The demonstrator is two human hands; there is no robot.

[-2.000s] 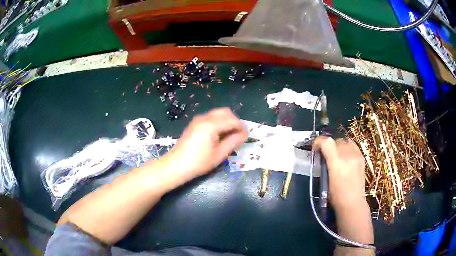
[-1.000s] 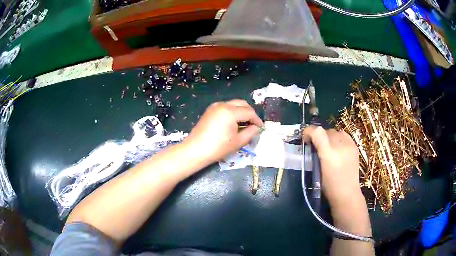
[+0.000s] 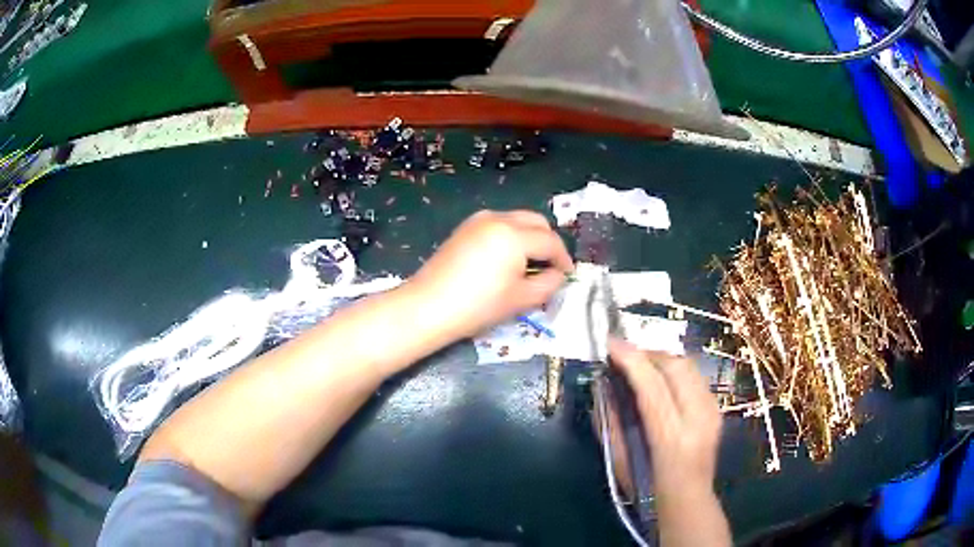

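Observation:
My left hand pinches a thin yellow-green conductor over the white tape pieces. A blue conductor shows below its fingers. My right hand holds the dark soldering iron. The iron's blurred front part points away from me over the white tape, just right of my left fingertips. Its exact contact point is unclear. One brass strip end shows below the tape. The white cord runs from the coiled power cord toward my left hand, in clear plastic.
Black switches and small red-brown bits lie at the back. A tangled pile of brass strips lies at right, some sticking out leftward. The grey hood and a red-orange box are beyond. White cords lie far left.
My right hand and the iron have moved left, across the tape toward my left fingertips. The iron now covers where the second brass end showed. My left hand stays at the tape, still pinching.

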